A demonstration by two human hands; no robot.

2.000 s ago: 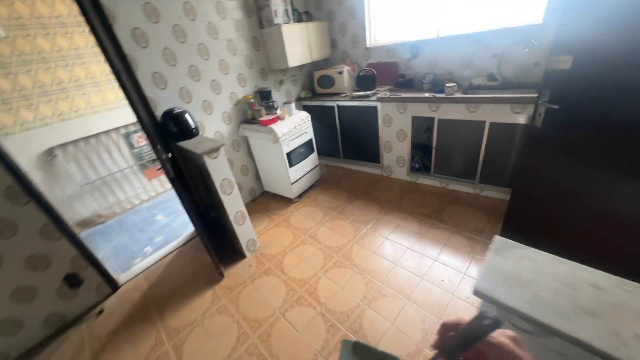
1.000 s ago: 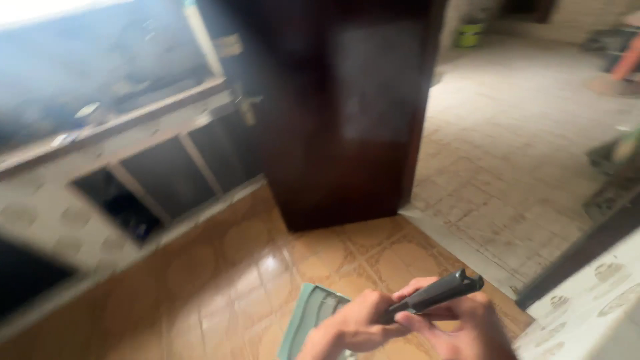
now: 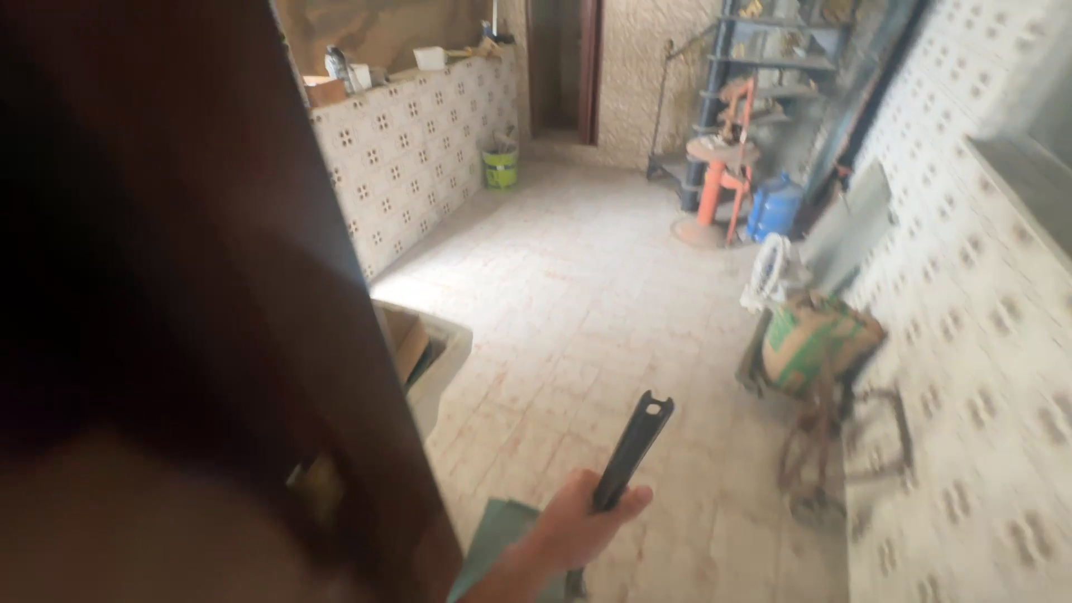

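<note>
My left hand (image 3: pixel 578 515), reaching in from the bottom of the view, is closed around a black handle (image 3: pixel 632 452) with a notched end and a hole near its tip. The handle points up and to the right. Beneath my wrist is a flat green piece (image 3: pixel 502 536); my hand partly hides it, and how it joins the handle cannot be seen. My right hand is out of view. Left of my forearm stands a dark wooden door (image 3: pixel 251 293).
Beyond the door edge lies a pale tiled floor (image 3: pixel 586 293) with a whitish container (image 3: pixel 444 352). Along the right tiled wall (image 3: pixel 963 335) are a brown and green sack (image 3: pixel 816 339) and a metal hand cart (image 3: pixel 816 477). Farther off stand a blue jug (image 3: pixel 775 205), an orange stand (image 3: pixel 712 197) and a green bucket (image 3: pixel 500 167).
The view has swung right from the kitchen to the doorway and the room beyond. Both hands were at the black handle one second ago; now only my left hand shows on it.
</note>
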